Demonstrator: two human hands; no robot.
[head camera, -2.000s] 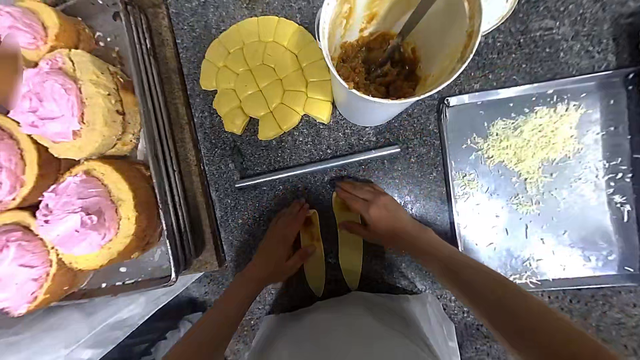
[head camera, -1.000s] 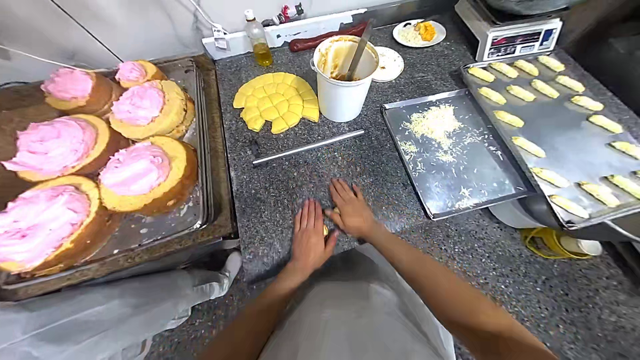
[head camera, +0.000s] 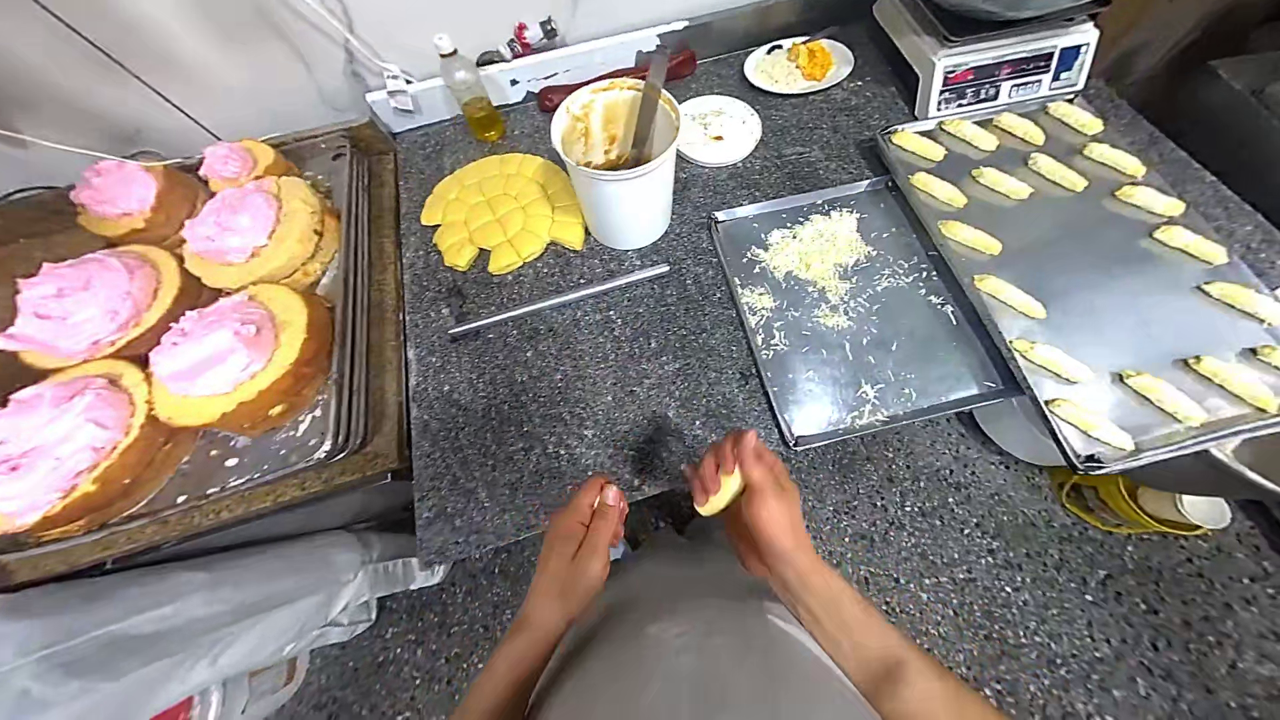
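At the counter's front edge my right hand is closed around a small pale yellow dough roll. My left hand, a little to its left, has curled fingers with the thumb on top; whether anything is inside cannot be told. Beyond both hands a thin metal rod lies on the granite counter. Behind it are yellow dough pieces cut and set in a rounded slab and a white bucket of brown filling with a metal utensil standing in it.
On the right are a metal tray with grated cheese and a larger tray of cheese-coated rolls. A scale, two plates and an oil bottle stand behind. Pink-topped cakes fill a tray on the left.
Two flat dough strips lay under my hands two seconds ago. My hands have since come together, then moved apart and off the counter surface, the right one holding a roll. The view has widened.
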